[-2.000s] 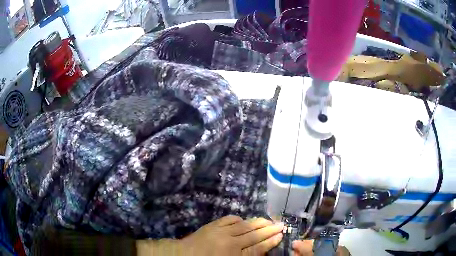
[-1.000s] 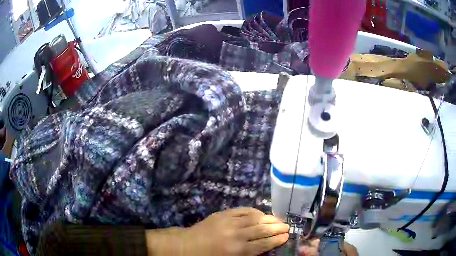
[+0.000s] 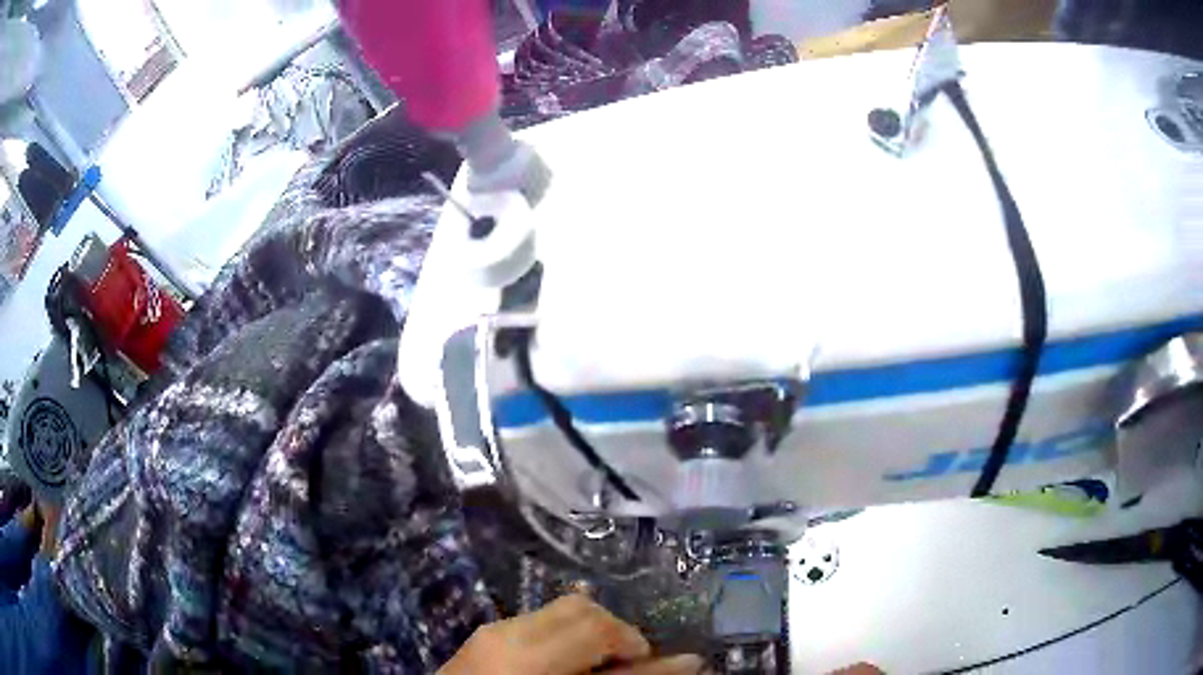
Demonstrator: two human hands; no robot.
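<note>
A heap of thick, fuzzy plaid cloth (image 3: pixel 284 462) lies left of the white sewing machine head (image 3: pixel 739 237) and reaches under its needle area. My left hand (image 3: pixel 567 644) is at the bottom edge over the cloth, just left of the presser area; its fingers are partly cut off. A small sliver of skin at the bottom edge, probably my right hand (image 3: pixel 858 669), shows right of the presser area. The needle tip and the cloth edge under it are hidden by the head and blur.
Black scissors (image 3: pixel 1121 546) and yellow-green snips (image 3: pixel 1062 498) lie right of the needle area. A pink object (image 3: pixel 429 59) rises above the head. Dark cut pieces (image 3: pixel 620 59) lie behind. A red container (image 3: pixel 132 306) stands at left. A person's blue sleeve (image 3: pixel 33 613) shows at lower left.
The view has shifted right and tilted, so the machine head looks larger and further left. Both hands now sit lower and are more cut off. The scissors show more fully.
</note>
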